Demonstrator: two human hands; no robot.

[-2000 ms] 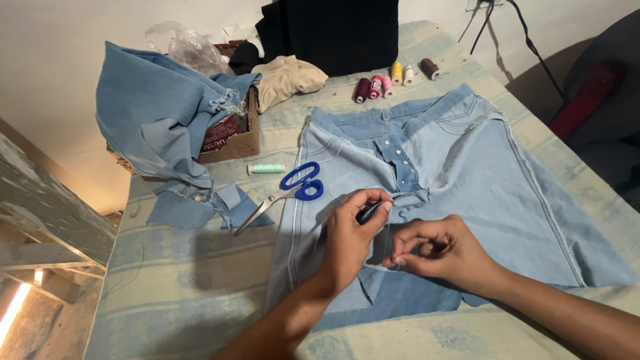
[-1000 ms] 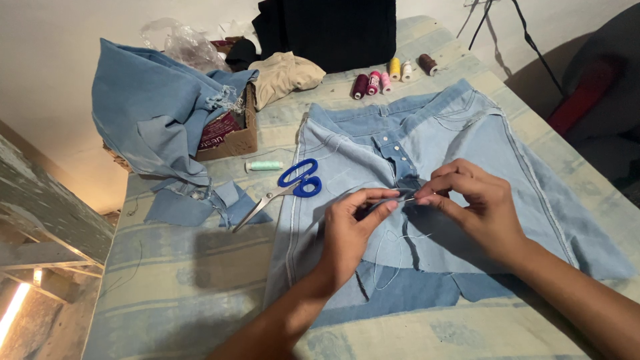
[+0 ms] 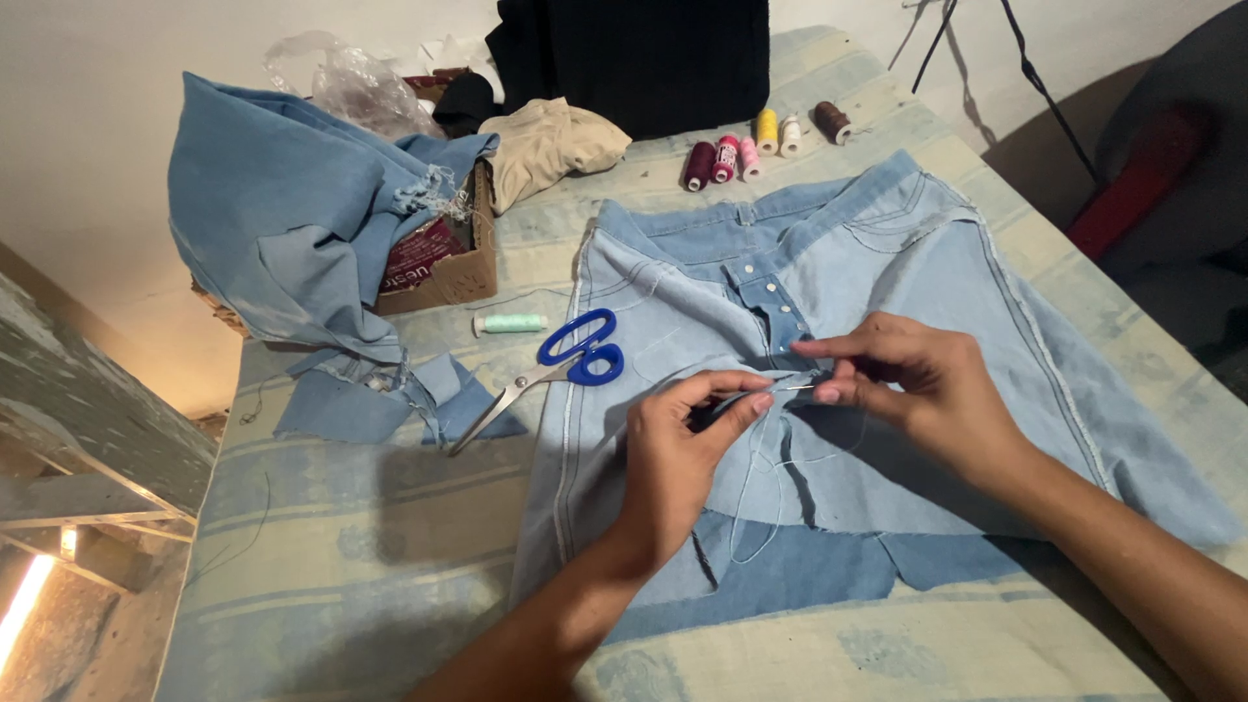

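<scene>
A light blue denim garment [image 3: 877,468], turned inside out with its seams showing, lies spread under both hands. My left hand [image 3: 687,439] pinches a fold of its denim near the button fly [image 3: 775,297]. Just right of that fold is a thin sewing needle [image 3: 799,388], its tip end by the fingertips of my right hand [image 3: 907,390]. The right thumb and a finger are close around the needle; whether they grip it cannot be told. Pale thread [image 3: 746,507] hangs in loops below the fold. Blue-handled scissors [image 3: 565,366] lie at the garment's left edge.
A mint thread spool [image 3: 512,323] lies beside the scissors. Denim scraps [image 3: 361,400] and a cardboard box [image 3: 478,268] heaped with denim are at the left. Several thread spools [image 3: 726,159] stand behind the waistband, near beige cloth [image 3: 551,146] and black fabric [image 3: 643,58]. A patterned cloth covers the table [image 3: 322,585].
Two seconds ago both hands were lower on the garment, drawing at thread. They have moved up toward the fly, and the needle now shows between them.
</scene>
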